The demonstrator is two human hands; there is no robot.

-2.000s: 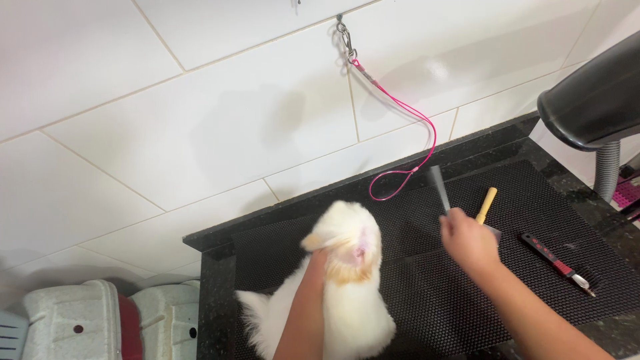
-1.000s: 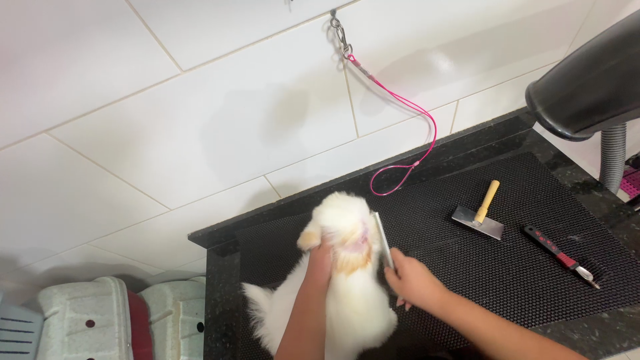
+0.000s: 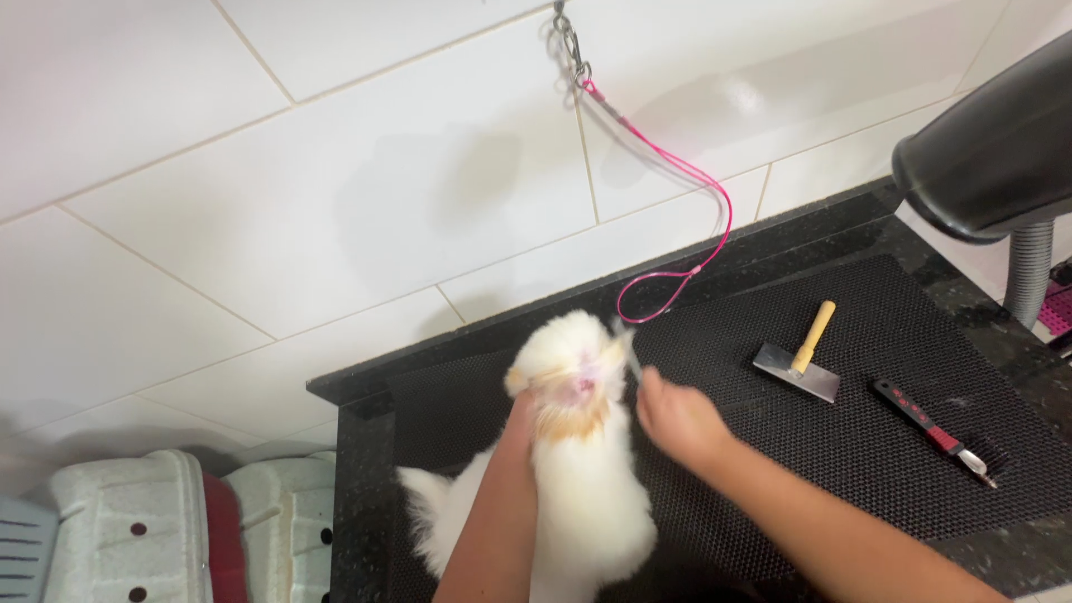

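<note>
A white dog (image 3: 586, 502) with tan patches at the neck sits on a black textured mat, its head tipped back. My left hand (image 3: 526, 410) is at the side of its neck and jaw; the fingers are mostly hidden by fur. My right hand (image 3: 680, 414) grips a metal grooming comb (image 3: 630, 356), blurred, whose length touches the fur at the right side of the head. Right of that hand lie a slicker brush (image 3: 808, 360) with a wooden handle and a black-and-red grooming tool (image 3: 930, 427) with a metal tip.
A pink loop leash (image 3: 727, 209) hangs from a metal clip on the tiled wall, its loop just behind the dog's head. A black dryer (image 3: 988, 142) with a grey hose juts in at the upper right. Pet carriers (image 3: 126, 528) stand left of the black stone table (image 3: 360, 494).
Two seconds ago my right hand was over the wooden-handled brush; one second ago it had the comb at the dog's neck. Now the comb is higher, beside the head. My left hand stays at the neck.
</note>
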